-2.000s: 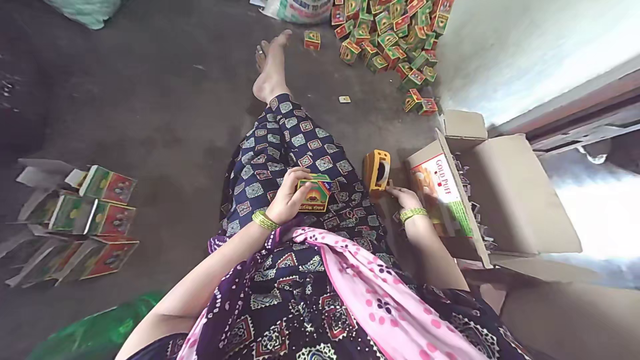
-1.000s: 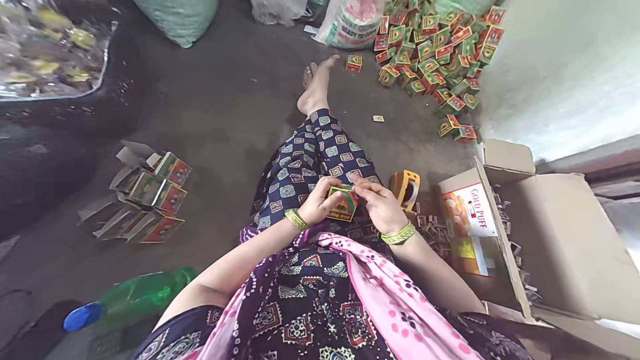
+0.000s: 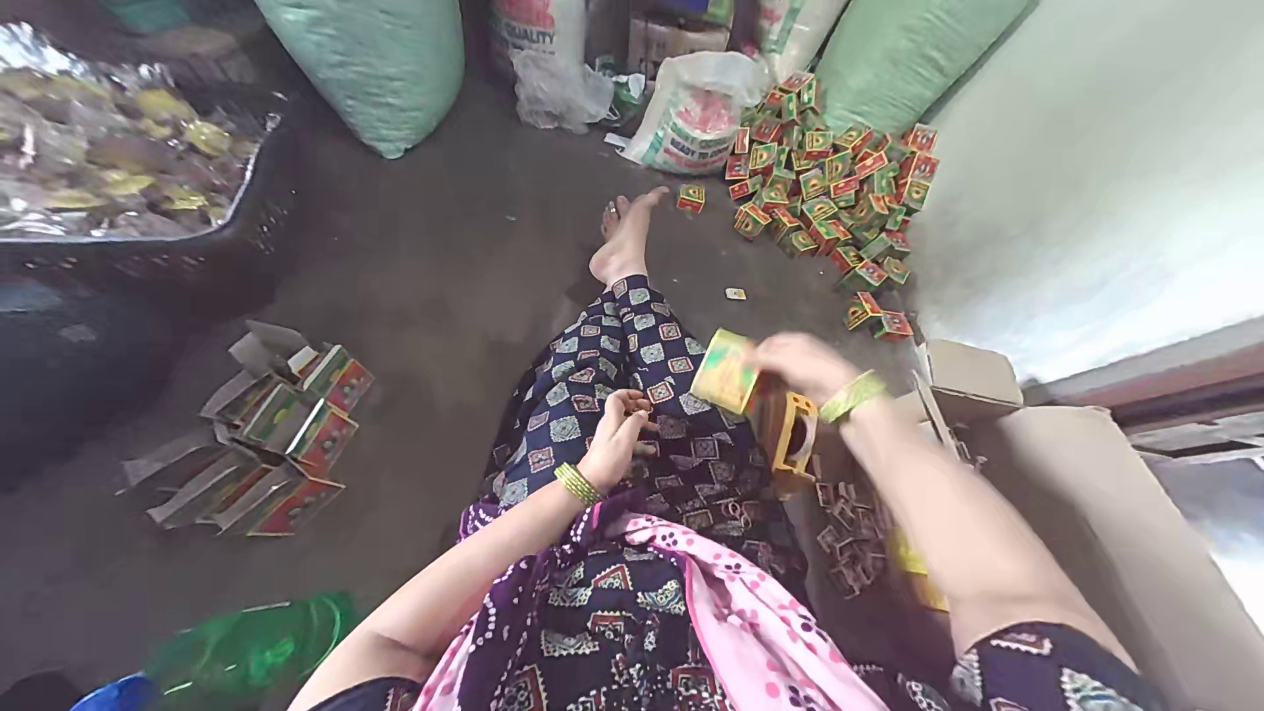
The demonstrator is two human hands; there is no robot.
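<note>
My right hand (image 3: 805,367), blurred by motion, grips the edge of a small yellow-green printed box (image 3: 727,371) above my right leg. My left hand (image 3: 618,434) is over my lap with its fingers curled; whether something small is between the fingertips I cannot tell. Below my right hand stands a yellow and black tape dispenser (image 3: 796,433). Small brownish pieces (image 3: 851,538) lie in a heap beside my right thigh. A heap of small red, green and yellow boxes (image 3: 825,188) lies on the floor by the wall, and one such box (image 3: 691,198) is near my foot.
Unfolded printed cartons (image 3: 286,434) stand in rows at the left. A green plastic bottle (image 3: 252,647) lies at lower left. A dark tub (image 3: 252,197) of wrapped items is at upper left. An open cardboard box (image 3: 1076,513) stands at the right, and sacks (image 3: 370,69) line the back.
My hands, together on the small box a second ago, are now apart. The box has moved right and forward in my right hand. The view has shifted.
</note>
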